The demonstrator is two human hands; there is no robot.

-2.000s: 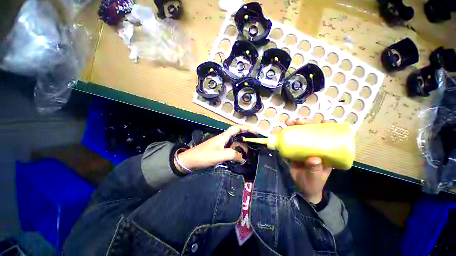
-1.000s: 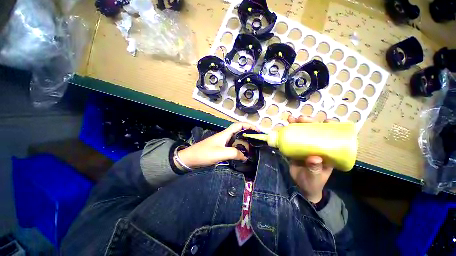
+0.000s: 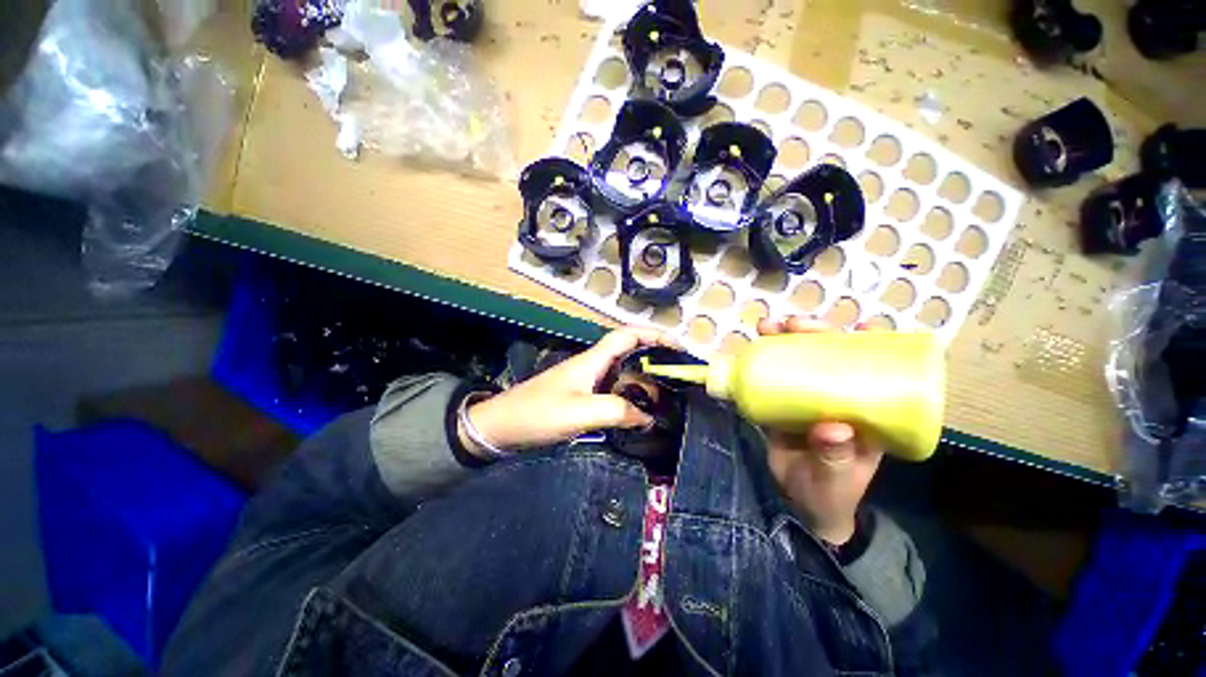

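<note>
My left hand (image 3: pixel 562 399) holds a black plastic housing (image 3: pixel 644 430) close to my chest, just off the bench's front edge. My right hand (image 3: pixel 827 463) grips a yellow squeeze bottle (image 3: pixel 846 384) lying sideways. Its thin nozzle points left and its tip is over the opening of the held housing. Whether the tip touches the inside, and whether any fluid comes out, I cannot tell. Several black housings (image 3: pixel 639 169) with pale rings in their centres stand on the white perforated tray (image 3: pixel 959 238).
The bench has a green front edge (image 3: pixel 397 282). Crumpled clear plastic (image 3: pixel 423 99) and small purple pieces (image 3: pixel 294 20) lie at the back left. More loose housings (image 3: pixel 1065 142) and a clear bag (image 3: pixel 1164 344) are at right. Blue bins (image 3: pixel 132 536) stand below.
The view shifts slightly between frames. Both hands, the bottle and the held housing keep nearly the same pose.
</note>
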